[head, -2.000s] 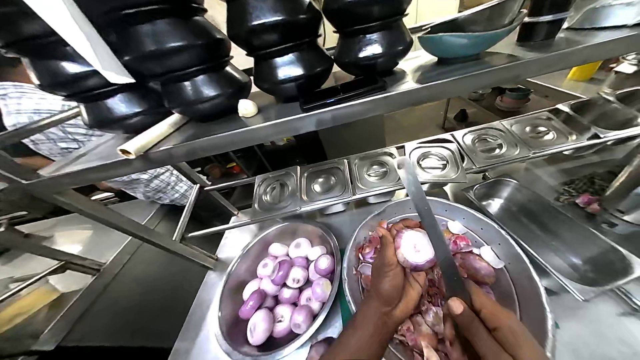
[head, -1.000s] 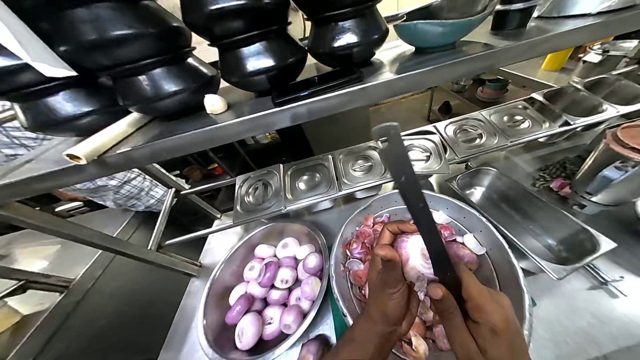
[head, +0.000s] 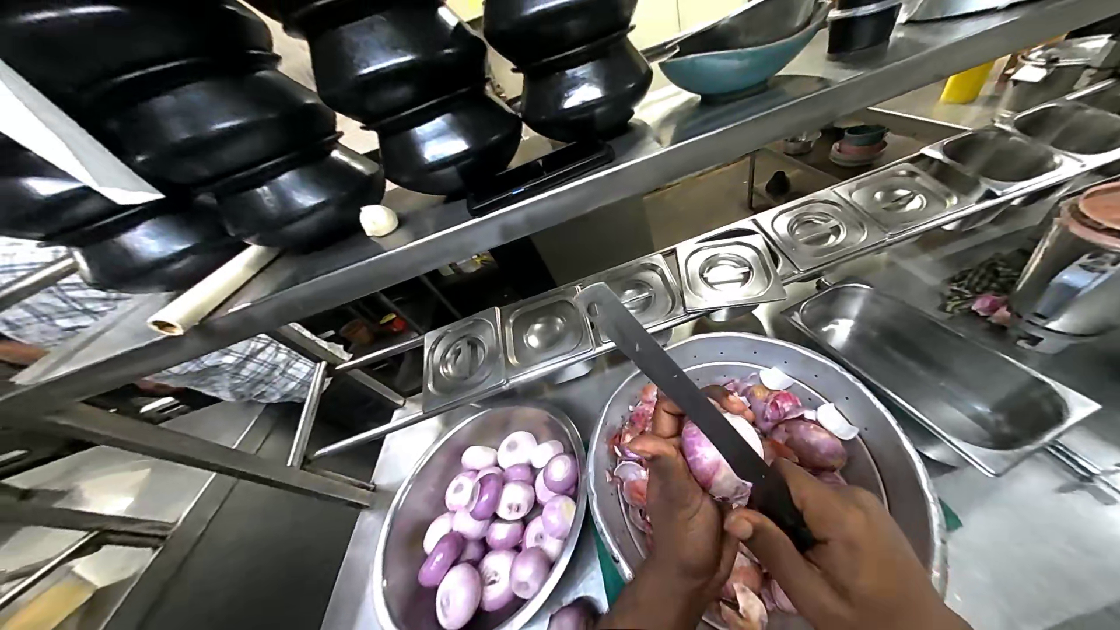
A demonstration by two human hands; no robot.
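Note:
My left hand (head: 678,503) holds a red onion (head: 713,459) over a round perforated metal pan (head: 914,490). A knife (head: 674,376) is gripped by its black handle in my right hand (head: 840,542), its blade slanting up and left across the front of the onion. Onion skins (head: 634,490), white cut ends and unpeeled onions (head: 809,444) lie in the pan beneath my hands. To the left, an oval steel bowl (head: 398,490) holds several peeled onions (head: 503,499). A dark onion (head: 573,615) sits at the bottom edge between the two vessels.
Lidded steel containers (head: 547,331) line the back of the counter, with an empty steel tray (head: 941,376) at right. Above runs a metal shelf (head: 560,206) bearing stacked black pots (head: 451,140), a teal bowl (head: 739,66) and a garlic bulb (head: 378,220). A person in checked clothing (head: 254,367) is partly visible behind.
The onion in my left hand, earlier showing its white cut face to the camera, now shows its purple side with loose skin. The knife has moved across its front.

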